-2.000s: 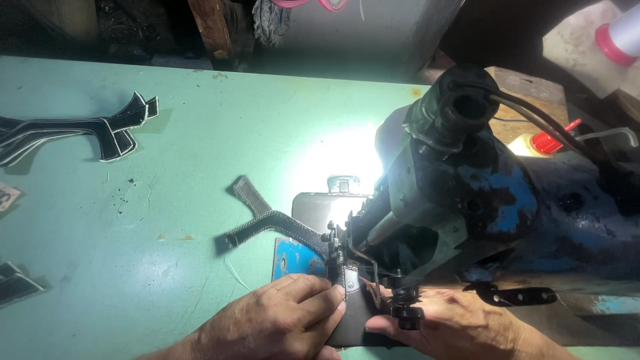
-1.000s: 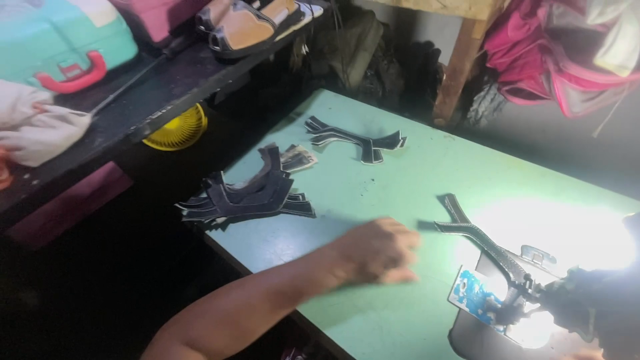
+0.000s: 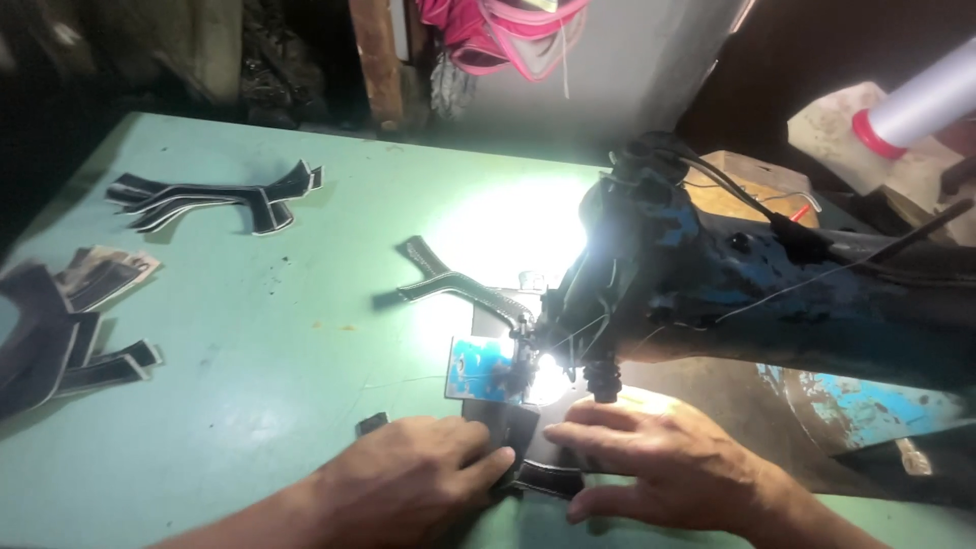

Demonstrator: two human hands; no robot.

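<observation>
A stitched dark strap piece (image 3: 465, 284) with a forked end leads into the needle area of the sewing machine (image 3: 656, 252). In front of the machine's blue-painted plate (image 3: 482, 369), my left hand (image 3: 419, 465) is closed over another dark strap piece (image 3: 375, 422), whose end shows beside the knuckles. My right hand (image 3: 663, 461) rests below the presser parts with thumb and fingers apart, beside a white-edged dark strap end (image 3: 550, 480). The palms hide part of these pieces, so whether the strap ends are joined cannot be told.
A stack of white-edged dark straps (image 3: 198, 197) lies at the back left of the green table (image 3: 305, 381). More dark pieces (image 3: 84, 335) lie at the left edge. A thread cone (image 3: 926, 95) stands at the right; a pink mesh item (image 3: 526, 34) hangs behind.
My left hand, reaching across the table one second ago, is now beside the machine with a dark piece. My right hand is back in view. The view has swung right.
</observation>
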